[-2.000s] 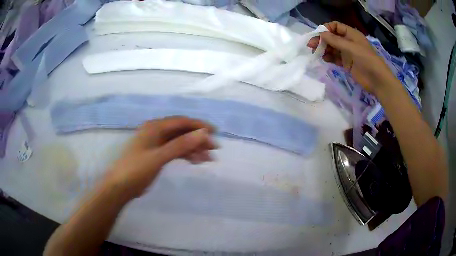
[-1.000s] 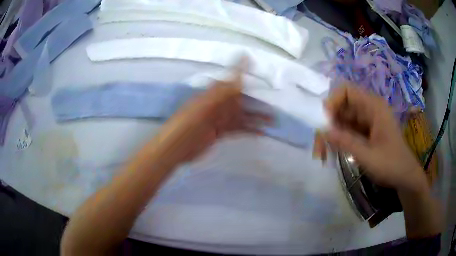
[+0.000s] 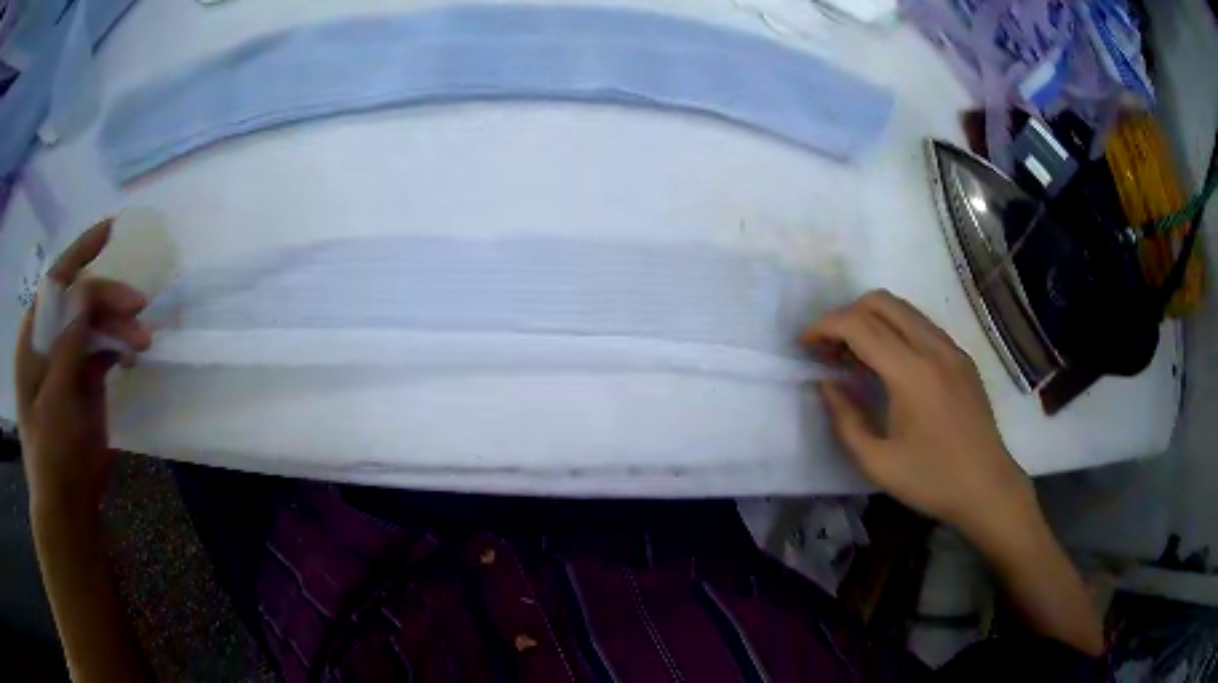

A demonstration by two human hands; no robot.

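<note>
A thin white interlining strip (image 3: 468, 352) is stretched from side to side near the table's front edge. My left hand (image 3: 87, 320) holds its left end, bunched a little in the fingers. My right hand (image 3: 888, 387) pinches its right end between thumb and fingers. A pale blue, finely striped cut piece (image 3: 468, 287) lies flat just beyond the strip. Whether the strip overlaps its near edge I cannot tell. A bluer, slightly curved stack of cut pieces (image 3: 494, 56) lies farther back.
A steam iron (image 3: 1002, 254) lies at the right end of the table (image 3: 534, 167), its pointed end towards the far side. A ribbed yellow-orange object (image 3: 1151, 187) is beside it. Tangled lilac and blue scraps (image 3: 988, 47) lie at the far right; blue pieces at the far left.
The view has tipped down towards the front edge. My hands have moved apart and nearer, and now stretch the white strip that was over the bluer pieces. The iron appears unmoved on the table.
</note>
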